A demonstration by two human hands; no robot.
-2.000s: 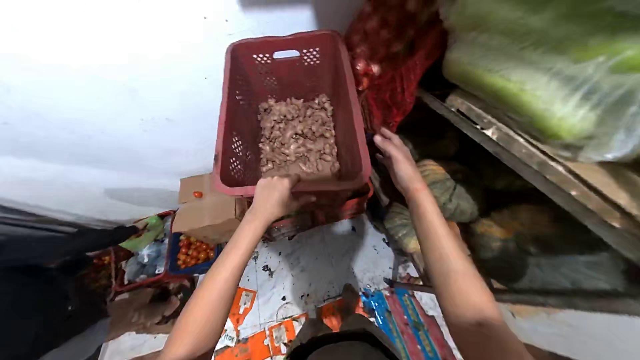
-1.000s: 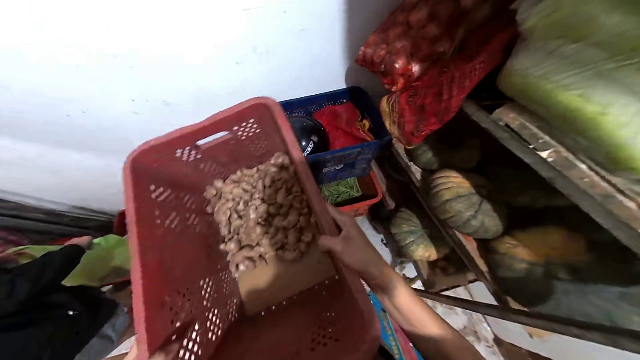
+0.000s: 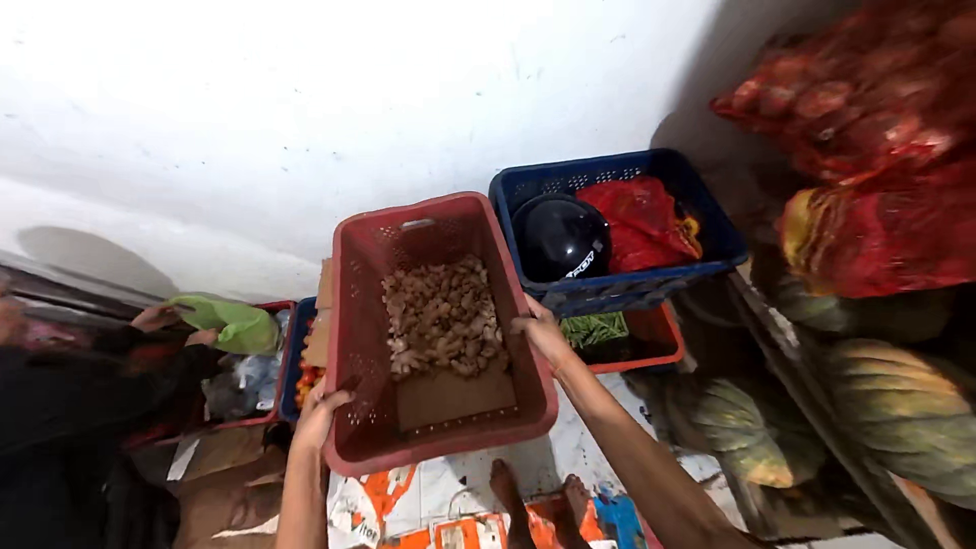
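Note:
A red perforated plastic crate (image 3: 354, 305) is held by its two long sides, above the floor. Ginger roots (image 3: 446, 316) lie inside it, over a piece of cardboard (image 3: 457, 396) at the near end. My left hand (image 3: 316, 415) grips the crate's left rim near the close corner. On the right rim, my right hand (image 3: 543, 332) has its fingers hooked over the edge.
Right of the crate, a blue crate (image 3: 633, 278) holds a black helmet (image 3: 562, 238) and red mesh bags (image 3: 637, 221). Below it an orange-red crate (image 3: 667, 335) holds green beans (image 3: 595, 329). Pumpkins (image 3: 907, 412) sit at right. At left, a person (image 3: 69, 412) handles a green bag (image 3: 229, 320).
Two seconds ago the crate's near rim was in my left hand and my right hand was off it; both hands now hold its sides. The blue crate, hidden at first, shows.

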